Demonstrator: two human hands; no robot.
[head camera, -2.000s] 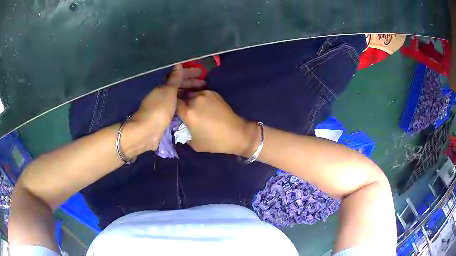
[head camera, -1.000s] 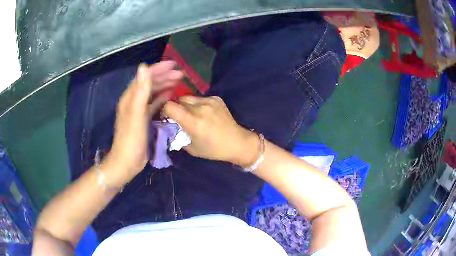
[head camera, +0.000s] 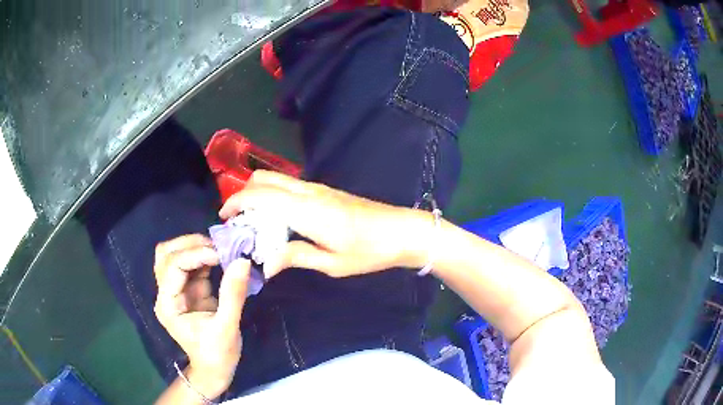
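Note:
A purple part (head camera: 231, 244) and a lumpy white part (head camera: 270, 240) are together between my hands, above my lap. My right hand (head camera: 317, 225) grips the white part from the right between thumb and fingers. My left hand (head camera: 202, 304) is at the left with curled fingers, its thumb against the lower side of the purple part. The fingers partly hide where the two parts meet.
The dark bench (head camera: 119, 87) curves across the upper left. A red stool (head camera: 238, 158) is between the knees. Blue crates with purple parts (head camera: 598, 269) stand on the floor at right; one holds a white sheet (head camera: 535, 237). Another red stool (head camera: 610, 17) is at the upper right.
The left hand has gone from flat and upright to curled, with its thumb at the purple part. The view has turned, showing less bench and more floor at right.

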